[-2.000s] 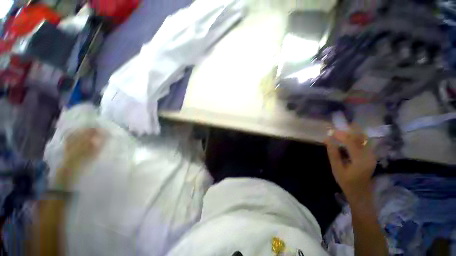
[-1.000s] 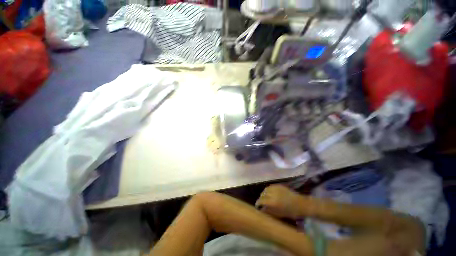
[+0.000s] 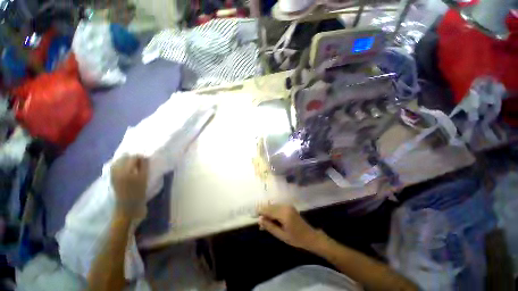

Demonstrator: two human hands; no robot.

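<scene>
Long white fabric pieces (image 3: 164,128) lie draped over the left part of the cream machine table (image 3: 221,193) and hang off its front left edge. My left hand (image 3: 130,176) is on the white pieces with its fingers curled; blur hides whether it grips the cloth. My right hand (image 3: 284,223) is over the table's front edge, fingers partly bent, with no cloth visible in it. The overlock machine (image 3: 341,105) with its red oval badge stands right of centre, its lamp glaring near the needle area.
A blue-grey cloth (image 3: 130,108) lies at the left, with a red bag (image 3: 54,108) beyond it. Striped cloth (image 3: 221,48) is behind the table. White strips (image 3: 417,139) trail right of the machine. Blue and white cloth (image 3: 437,221) is heaped at lower right.
My arms, crossed low before the table a second ago, are now apart. My left hand has moved onto the white pieces and my right hand is at the table's front edge. The view has shifted.
</scene>
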